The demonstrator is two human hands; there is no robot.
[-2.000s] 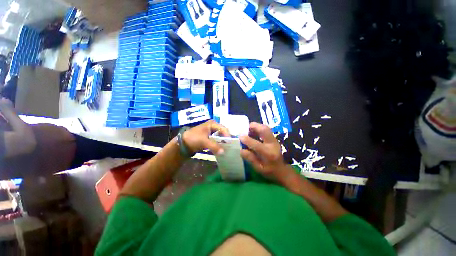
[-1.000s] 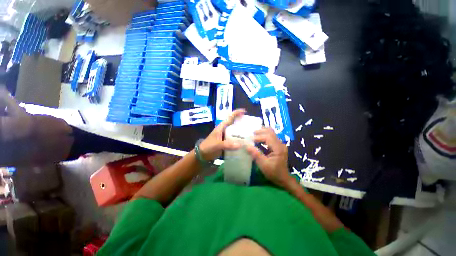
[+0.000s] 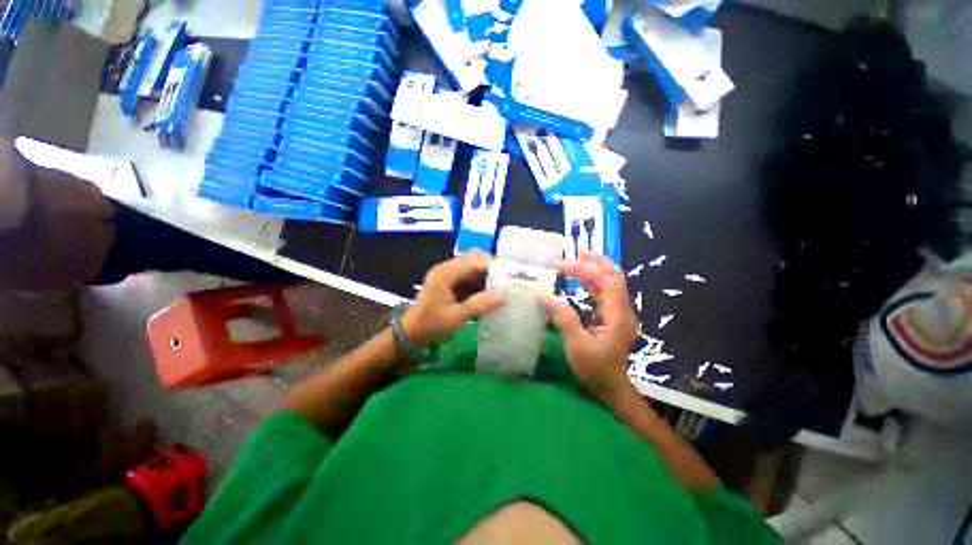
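A retail box (image 3: 515, 325) is held upright in front of my green shirt, its pale printed back towards me and a hang-hole slot near its top. A whitish flap or piece (image 3: 531, 245) stands out above its top edge. My left hand (image 3: 453, 303) grips the box's left side near the top, thumb on its face. My right hand (image 3: 597, 314) holds the upper right side, thumb and fingers at the edge. Loose blue-and-white boxes (image 3: 407, 214) lie just beyond my hands on the dark table. Whether anything is inside the box cannot be seen.
Finished boxes (image 3: 304, 106) stand in long rows at the left. White sheets (image 3: 560, 66) top the heap. Cable adapters (image 3: 853, 192) form a black pile at the right, beside a tote bag (image 3: 929, 335). Paper scraps (image 3: 652, 362) lie near the edge. An orange stool (image 3: 197, 339) and another person's arm are left.
The view has shifted, and more of the stool shows. My hands have moved from over the box's upper face out to its two sides, uncovering the hang-hole slot. The box stays held near my shirt.
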